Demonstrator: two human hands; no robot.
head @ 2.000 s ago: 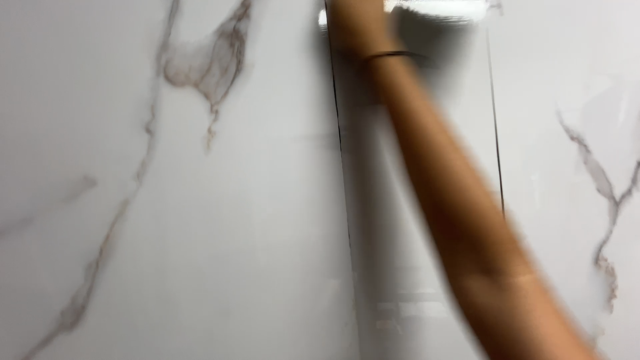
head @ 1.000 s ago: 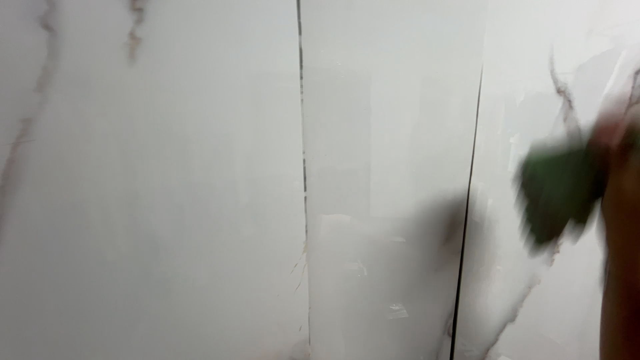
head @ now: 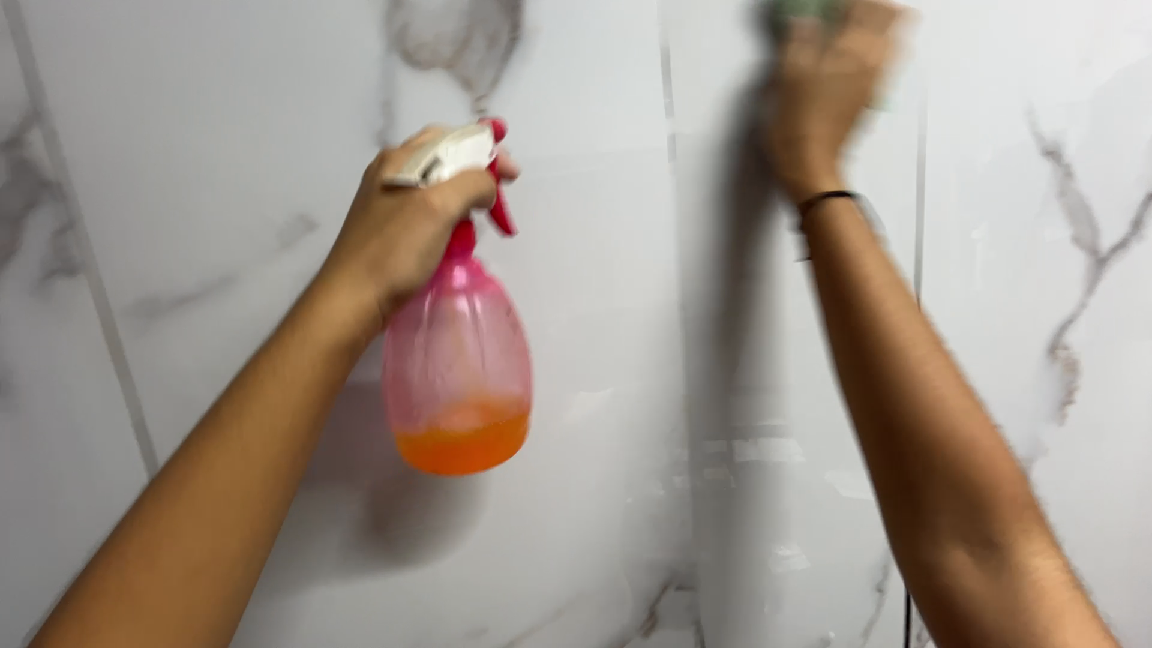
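Note:
My left hand [head: 409, 211] grips the neck of a pink translucent spray bottle [head: 459, 360], which hangs nearly upright in front of the wall with orange liquid at its bottom. The bottle has a white spray head [head: 450, 155] and a red trigger. Higher up on the right, my right hand [head: 828, 99], blurred, holds a green cloth or pad [head: 805, 11] at the top edge of the view, against or close to the wall. Part of the green thing is hidden by the fingers. A thin black band [head: 830, 196] circles my right wrist.
Glossy white marble-look wall panels [head: 576, 315] with grey-brown veins fill the background. A light joint [head: 85, 243] slants down the left side. Narrow upright joints run on both sides of my right hand. Shadows and reflections show on the wall.
My left hand and the spray bottle have come into view. The green thing, at the right side one second ago, is now at the top with my right hand.

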